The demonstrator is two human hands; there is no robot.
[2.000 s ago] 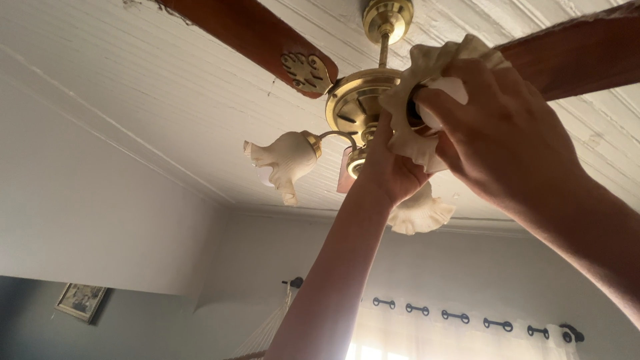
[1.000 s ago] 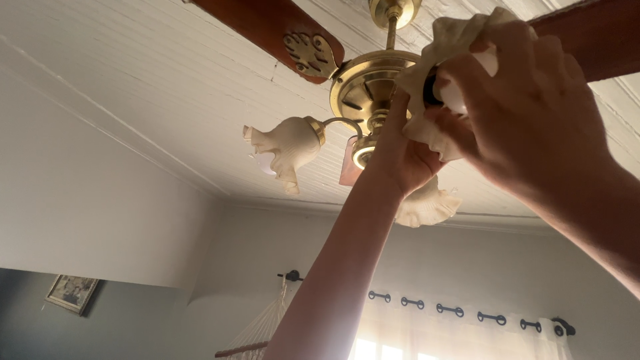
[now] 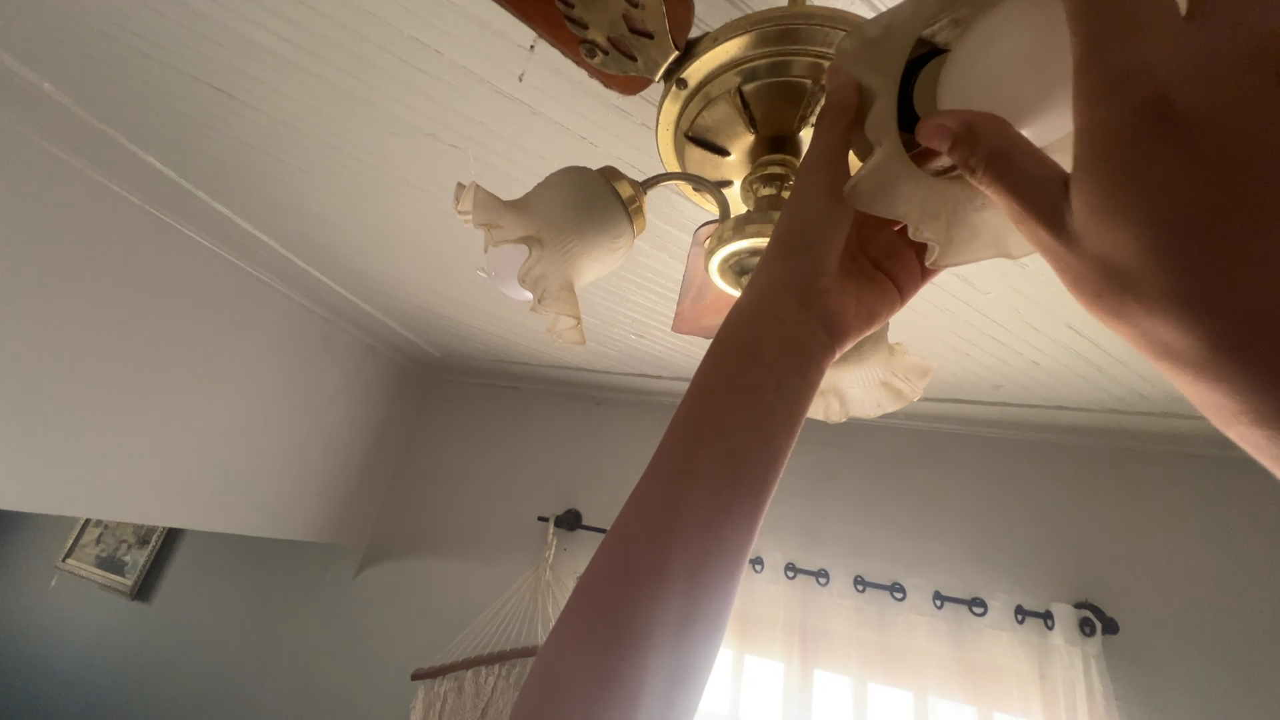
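A ruffled frosted-glass lampshade (image 3: 960,215) of a brass ceiling fan light is at the upper right, its mouth toward the camera. My left hand (image 3: 850,250) reaches up from below and holds the shade from behind and beneath. At the mouth, my right hand (image 3: 1130,170) has its thumb by the dark inner ring, next to a white light bulb (image 3: 1005,75); its other fingers are mostly out of frame, so its grip cannot be told. The brass fan housing (image 3: 745,110) is just left of the shade. A second shade (image 3: 575,230) hangs at left, with its own bulb (image 3: 510,270).
A third shade (image 3: 875,380) hangs behind my left wrist. Wooden fan blades (image 3: 610,70) extend from the housing below the white board ceiling (image 3: 350,150). Lower down are a sheer curtain (image 3: 900,640) on a rod, a hanging hammock (image 3: 480,670) and a framed picture (image 3: 112,555).
The view has shifted, so the fan sits higher in the frame and the right hand is partly cut off. My left hand stays at the shade, and my right hand stays by its mouth.
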